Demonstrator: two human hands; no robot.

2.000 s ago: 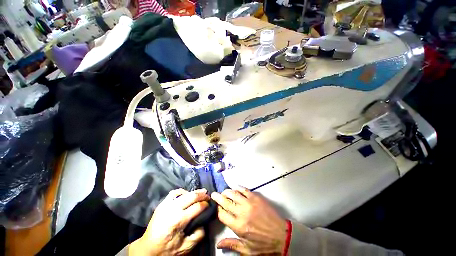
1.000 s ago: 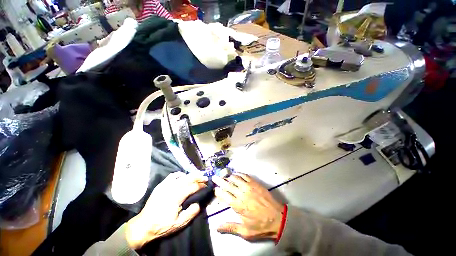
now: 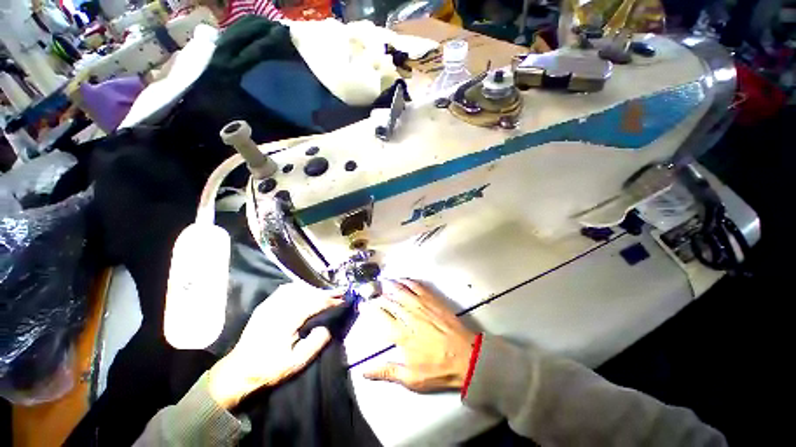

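The black garment [image 3: 305, 406] lies under my hands, runs up to the presser foot [image 3: 362, 281] and hangs down at the front. Its smoother grey-black lining [image 3: 249, 284] shows between the lamp and the machine. A small navy-blue bit shows at the foot. My left hand [image 3: 275, 340] holds a fold of the black cloth between thumb and fingers, just left of and below the foot. My right hand [image 3: 423, 336] lies with fingertips at the foot, fingers apart, palm over the white machine bed [image 3: 524, 327]; whether its fingertips press cloth is unclear.
The white machine head [image 3: 524, 183] fills the middle and right. A glowing lamp [image 3: 198, 284] stands left of the needle. A plastic bag [image 3: 39, 288] lies at the left. Behind are a cloth pile [image 3: 288, 92] and clear bottle [image 3: 452, 65]. Black scissors [image 3: 720, 236] lie at the right.
Since two seconds ago, both hands have moved up to the presser foot with the black cloth. The blue and grey cloth near the foot is now mostly covered. The view has shifted slightly.
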